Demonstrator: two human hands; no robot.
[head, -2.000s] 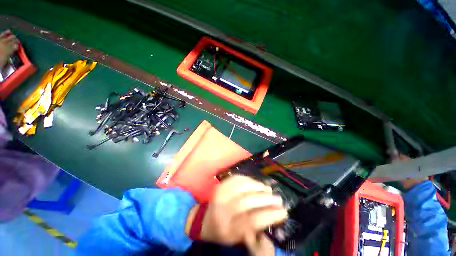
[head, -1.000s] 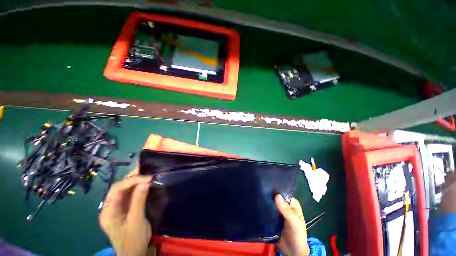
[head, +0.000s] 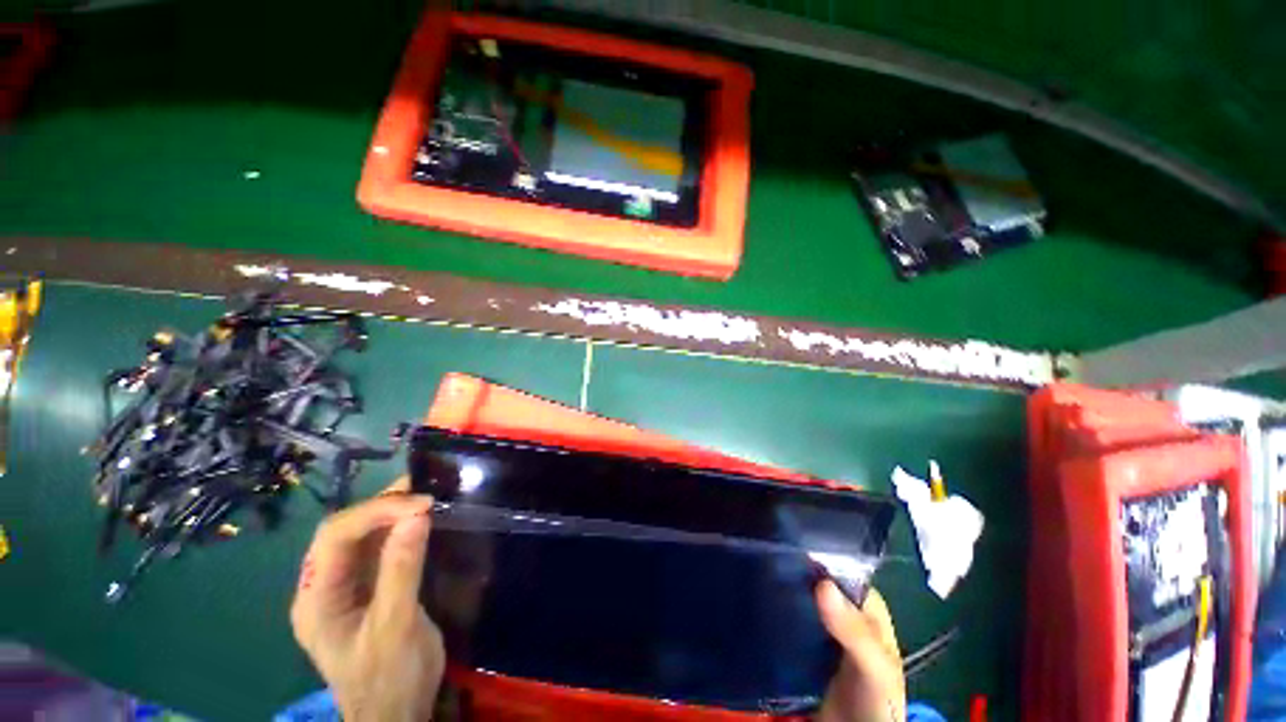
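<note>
A black tablet (head: 635,592) is held screen side up, tilted, with light reflected across its glossy face. My left hand (head: 370,600) grips its left edge, thumb near the upper left corner. My right hand (head: 860,642) grips its right edge, thumb on the lower right of the screen. An orange-red foam tray (head: 564,420) lies under the tablet and shows above and below it. A tangled pile of small black flex parts (head: 226,423) lies left of my left hand. The tablet's underside is hidden.
A foam frame with an open unit (head: 550,243) and an unframed open unit (head: 952,205) lie beyond the worn brown strip (head: 663,325). White scrap (head: 942,536) lies right of the tablet. Stacked red frames (head: 1072,550) stand at right. Orange flex cables (head: 14,332) show at the left edge.
From two seconds ago, the open unit in my hand is turned over, screen up, and both hands hold it. Since one second ago, the tablet's tilt has changed slightly and the view has shifted left.
</note>
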